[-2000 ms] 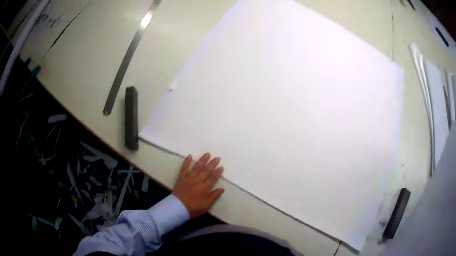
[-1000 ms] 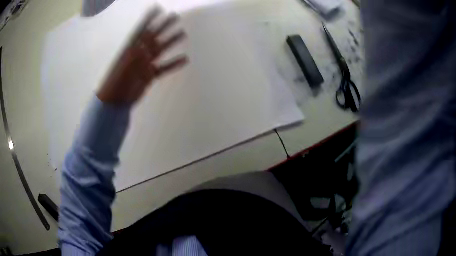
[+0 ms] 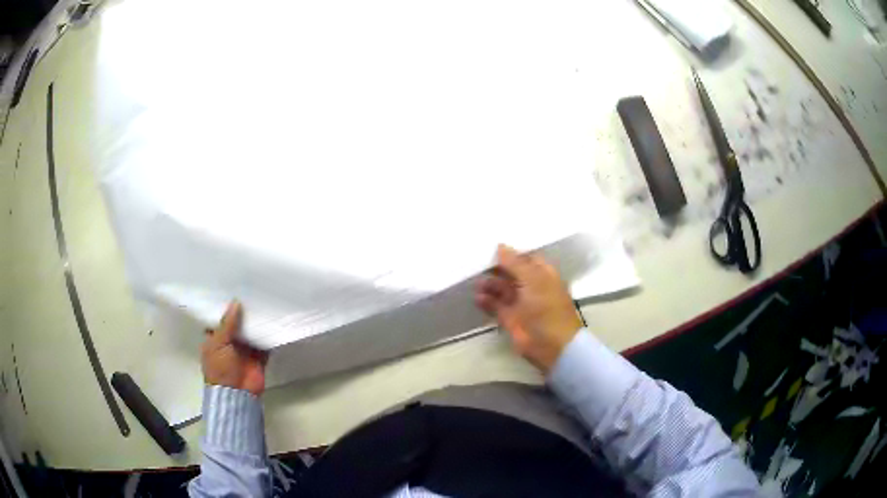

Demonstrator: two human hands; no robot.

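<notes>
A large white sheet (image 3: 370,146) lies over the white layers on the table, its near edge raised. My left hand (image 3: 233,358) holds that edge at the lower left, thumb on top. My right hand (image 3: 528,303) holds the same edge further right, fingers curled at it. Below the raised edge a flat white layer (image 3: 611,272) shows, its corner on the table at the right. Whether the upper sheet is paper or fabric I cannot tell.
A dark bar weight (image 3: 652,156) and black-handled shears (image 3: 729,185) lie at the right. Another dark weight (image 3: 148,413) and a long steel ruler (image 3: 73,292) lie at the left. A folded white piece (image 3: 702,27) is at the upper right. Scraps litter the green floor (image 3: 768,365).
My left hand has come down from above the sheet to its near edge. My right hand has come into view at that edge. The upper sheet's near edge is now lifted.
</notes>
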